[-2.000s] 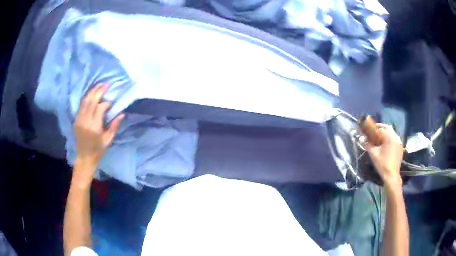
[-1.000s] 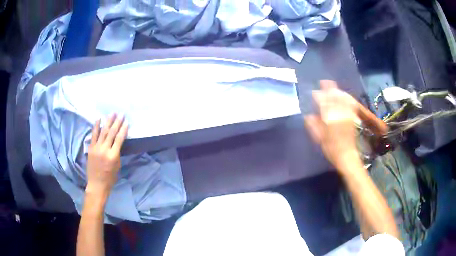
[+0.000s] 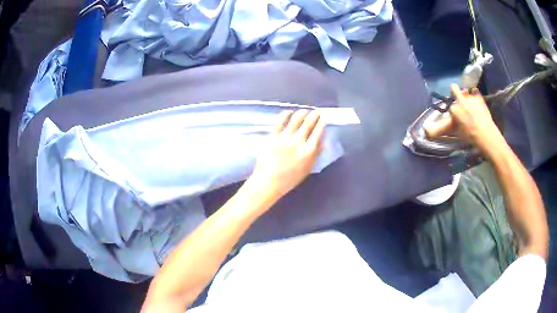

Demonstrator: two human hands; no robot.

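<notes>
The light blue shirt (image 3: 183, 156) lies with its sleeve lengthwise on the long padded grey pressing pad (image 3: 244, 79), the rest bunched at the left. My left hand (image 3: 296, 147) lies on the sleeve near its cuff end (image 3: 342, 115), fingers on the cloth; whether it grips the cloth is hard to tell. My right hand (image 3: 467, 119) holds the steam iron (image 3: 430, 131) by its brown handle at the right edge of the table. The iron's tip points left and is apart from the shirt.
A crumpled heap of blue shirts (image 3: 244, 27) lies at the far side. A dark blue bar (image 3: 85, 55) stands at the far left. The iron's hose (image 3: 519, 82) runs to the upper right. Dark green cloth (image 3: 458, 235) hangs at lower right.
My left hand has moved right along the sleeve to near the cuff. My right hand, empty over the table one second ago, has moved right and taken hold of the iron. The cuff end has shifted.
</notes>
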